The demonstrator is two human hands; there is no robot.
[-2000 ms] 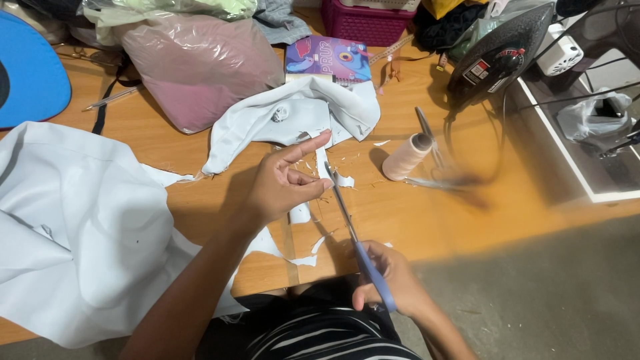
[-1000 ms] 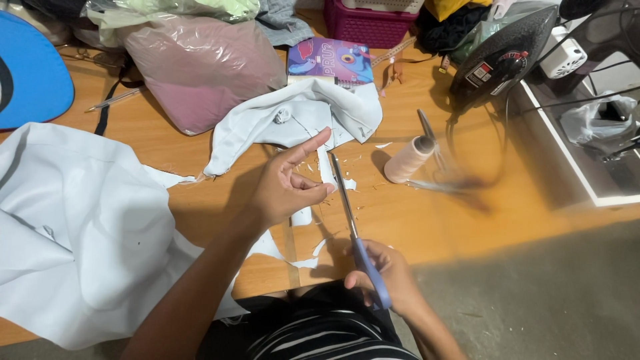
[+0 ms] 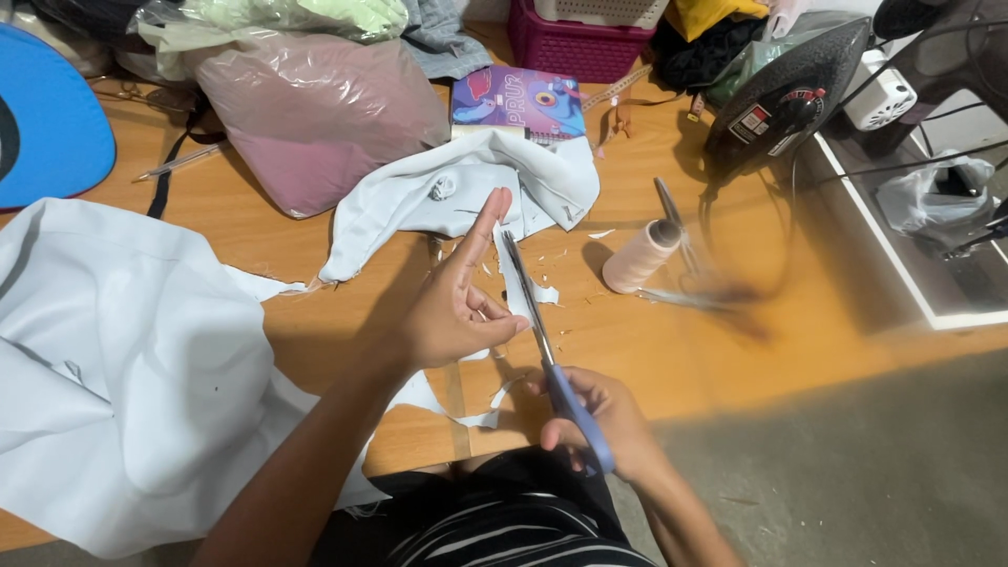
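Observation:
My right hand grips the blue-grey handles of long scissors, their blades pointing up and lying nearly together. A narrow white fabric strip runs beside the blades, pinched between thumb and fingers of my left hand, whose index finger points up past its top. Beyond the fingertips lies a folded piece of white fabric. A large white fabric covers the left of the table. A pale pink thread cone stands right of the blades, with a second pair of scissors, partly blurred, near it.
White fabric scraps lie about the wooden table. At the back are a bagged pink cloth, a purple-blue notebook and a magenta basket. A clothes iron and a sewing machine bed stand at right; a blue cap is at left.
The blades, apart from the hanging strip's lower end at first, now run alongside it. My left hand has stayed nearly in place with the strip.

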